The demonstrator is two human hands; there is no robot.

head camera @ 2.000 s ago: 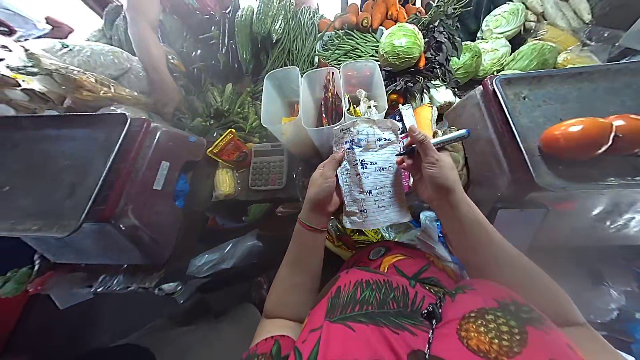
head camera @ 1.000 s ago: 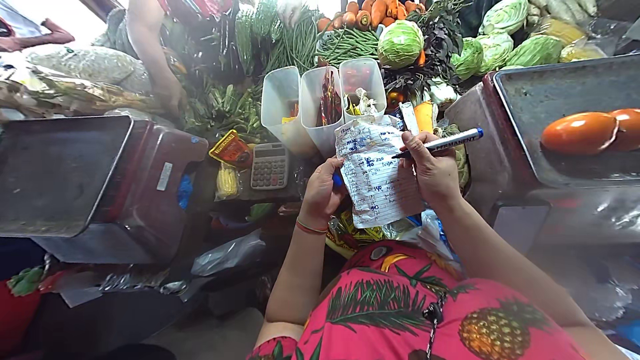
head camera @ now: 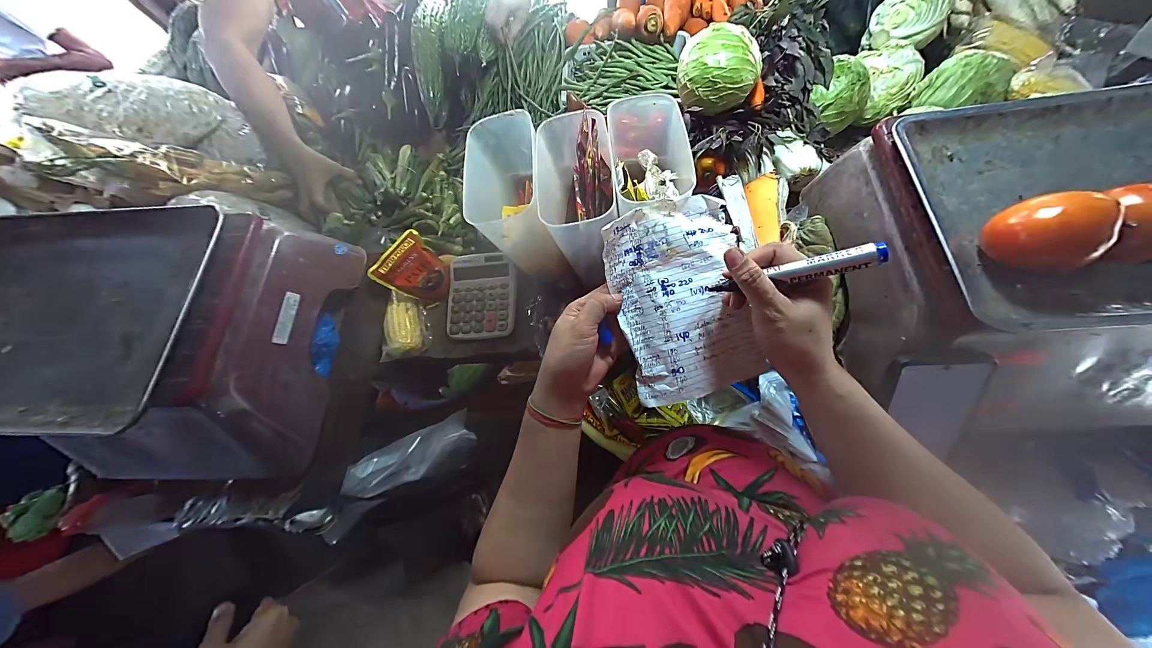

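My left hand [head camera: 580, 346] grips the left edge of a creased, lined sheet of paper [head camera: 670, 346] covered in handwriting; a bit of blue shows at the fingers, perhaps a marker cap. A permanent marker [head camera: 823, 264] with a blue end is held in my right hand [head camera: 787, 310], its tip on or just above the paper. Behind the sheet stand clear plastic bins [head camera: 499, 180] holding packets. To the left lie a calculator [head camera: 481, 297], a red and yellow packet [head camera: 409, 265] and wrapped baby corn [head camera: 405, 326].
Weighing scales flank me, with a bare metal tray [head camera: 99, 315] at left and a tray [head camera: 1008, 301] bearing orange-red vegetables at right. Cabbages [head camera: 718, 67], green beans [head camera: 621, 76] and carrots [head camera: 650, 22] lie beyond. Another person's hand [head camera: 319, 180] touches green vegetables; more hands show at lower left.
The paper has turned between my hands since two seconds ago, while the marker has swung more level. At lower left, another person's hand and forearm have come into view.
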